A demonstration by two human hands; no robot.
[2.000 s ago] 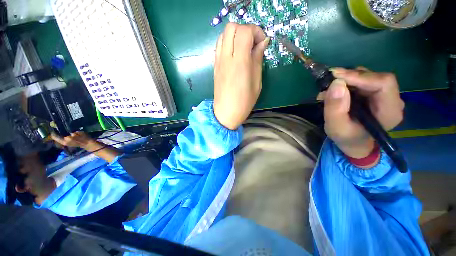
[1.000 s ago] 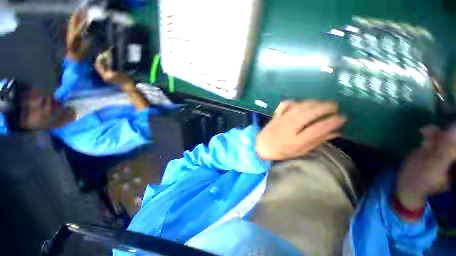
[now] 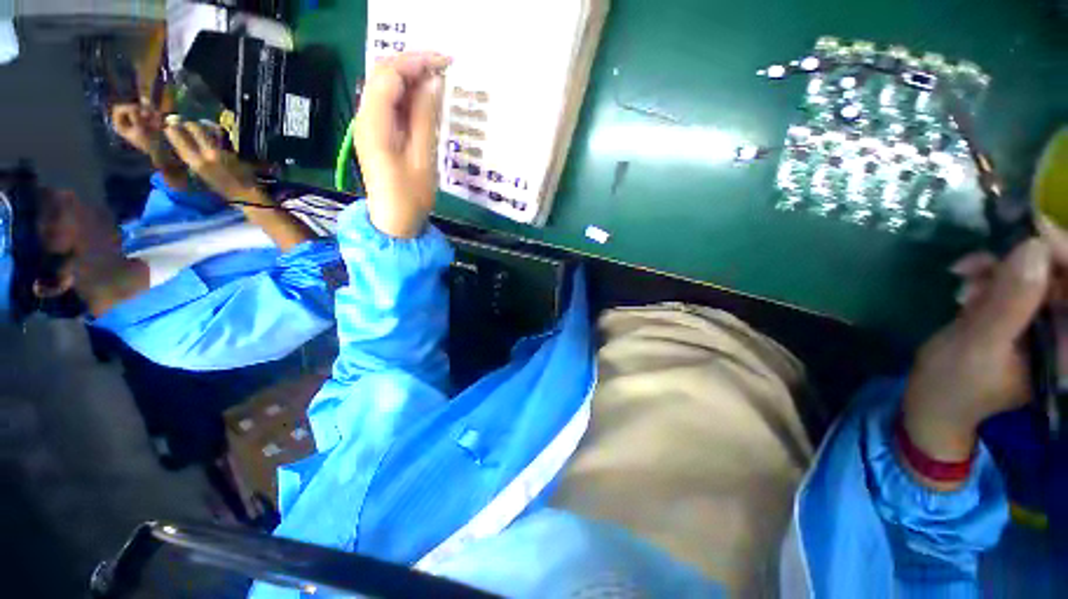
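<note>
My left hand (image 3: 402, 135) is over the white component tray (image 3: 515, 70), its fingertips close together above the slots. I cannot tell whether a part is between them. My right hand (image 3: 984, 334) holds the soldering iron (image 3: 993, 193) at the right. The iron's tip is over the right part of the PCB panel (image 3: 861, 158), which lies on the green mat. A small white-headed component (image 3: 775, 71) sticks out at the panel's upper left, and another (image 3: 751, 153) lies at its left side.
A yellow-green tub (image 3: 1054, 187) is cut off at the right edge. A green cable (image 3: 344, 155) is left of the tray. A coworker in a blue smock (image 3: 205, 293) sits at the left. A cardboard box (image 3: 272, 431) is low at the left. Small scraps lie on the mat.
My left hand has moved left from the panel to the tray. The view has turned, so the panel now appears further right. My right hand still holds the iron.
</note>
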